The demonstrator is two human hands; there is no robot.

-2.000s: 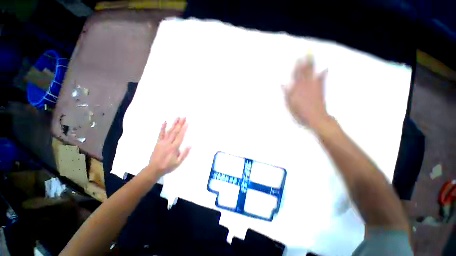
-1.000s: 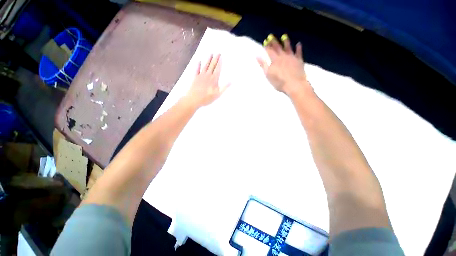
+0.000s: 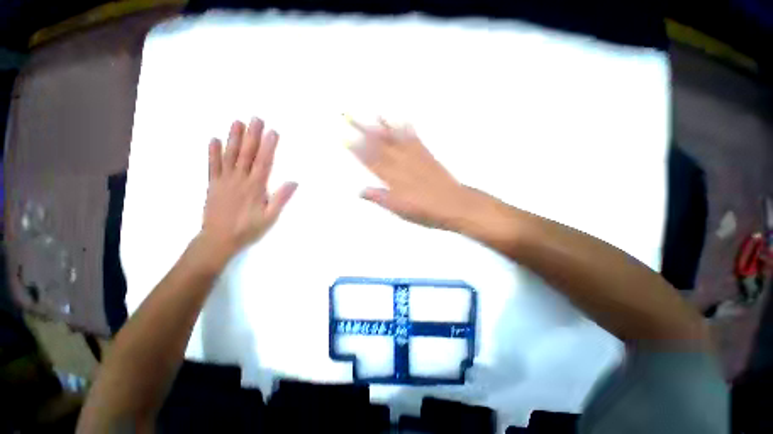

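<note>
The white sheet stack (image 3: 508,127) lies spread over a black underlay (image 3: 690,220), its near edge notched. The blue-black cutting die (image 3: 402,329) lies flat on the sheet near that edge, white showing through its openings. My left hand (image 3: 241,182) lies flat on the sheet at the left, fingers spread, holding nothing. My right hand (image 3: 407,174) is over the middle of the sheet, its fingers blurred. Yellow shows at its fingertips; whether it is a marker pen or something on the fingers cannot be told.
The reddish-brown press bed (image 3: 72,119) shows on both sides, with white scraps at the left. Red-handled snips or pliers (image 3: 749,256) lie at the right edge. A yellow strip (image 3: 106,12) runs along the far left edge. A tan board (image 3: 72,349) is at the lower left.
The view has turned back, so the sheet lies squarer and the whole die shows again. My hands have moved away from the sheet's far edge, and my right hand is now over its middle.
</note>
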